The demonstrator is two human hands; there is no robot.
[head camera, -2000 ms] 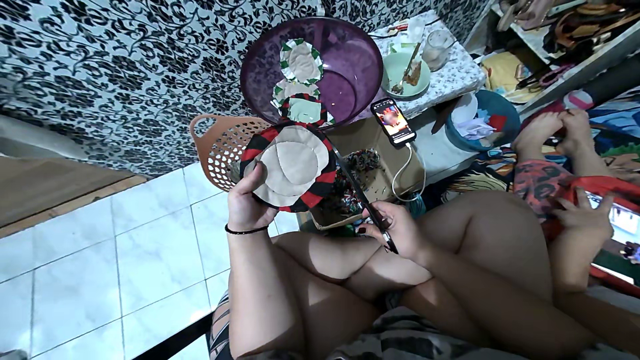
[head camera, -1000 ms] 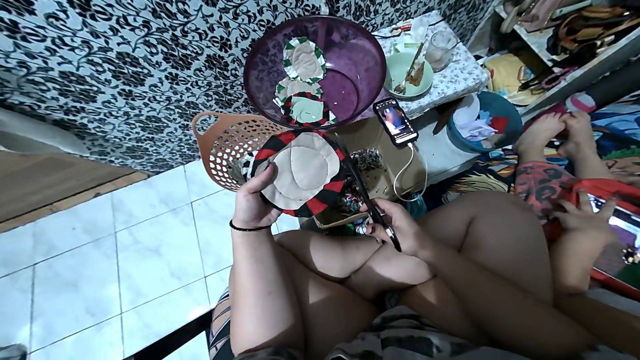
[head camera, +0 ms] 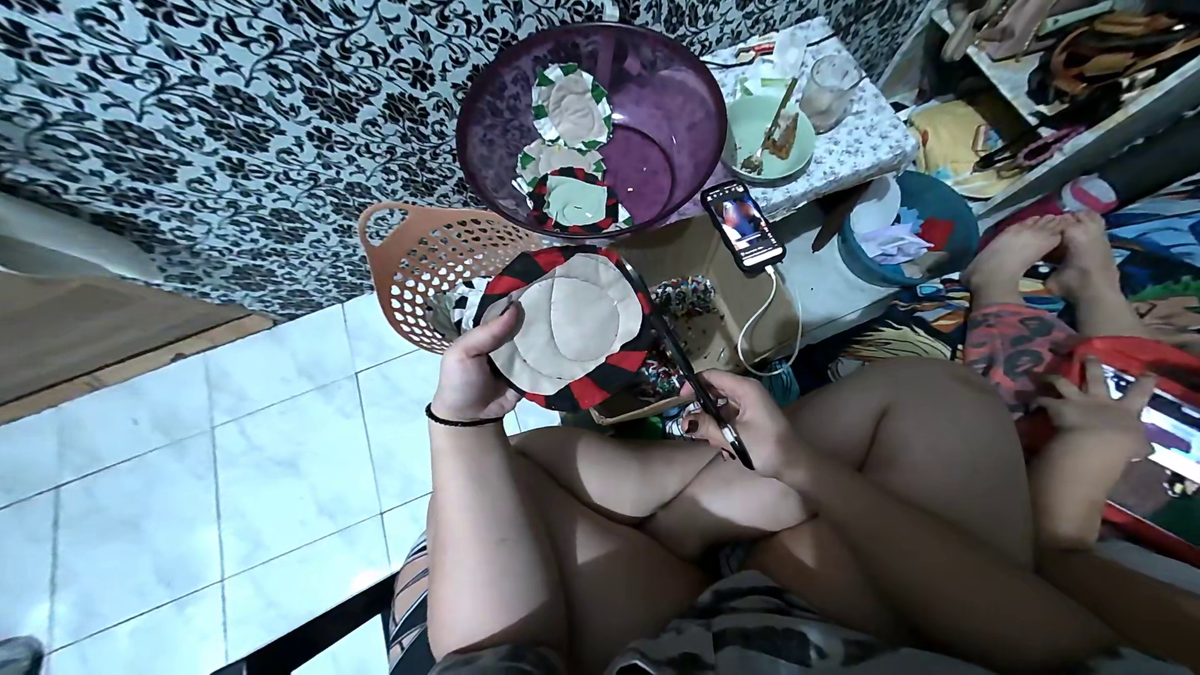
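My left hand (head camera: 480, 367) holds a round padded fabric piece (head camera: 574, 323) by its left side, thumb on top. The piece has a beige stitched centre and a red and black patchwork edge. My right hand (head camera: 750, 422) grips a long, dark, thin tool (head camera: 689, 370), perhaps scissors, whose upper end lies against the piece's right edge. Beyond them, a purple plastic basin (head camera: 670, 122) holds several similar round pieces (head camera: 572, 108), some edged in green and white, one in red and black.
An orange perforated basket (head camera: 412, 272) and a cardboard box (head camera: 741, 319) of scraps stand beyond my hands. A phone (head camera: 743, 225) on a white cable leans near a green plate (head camera: 797, 169) and a glass (head camera: 831, 92). Another person's hand (head camera: 1097, 412) rests by a red-cased tablet (head camera: 1167, 441) at right.
The round piece has tilted and turned slightly in my left hand. On the phone the picture differs from before. My right hand keeps its hold on the dark tool.
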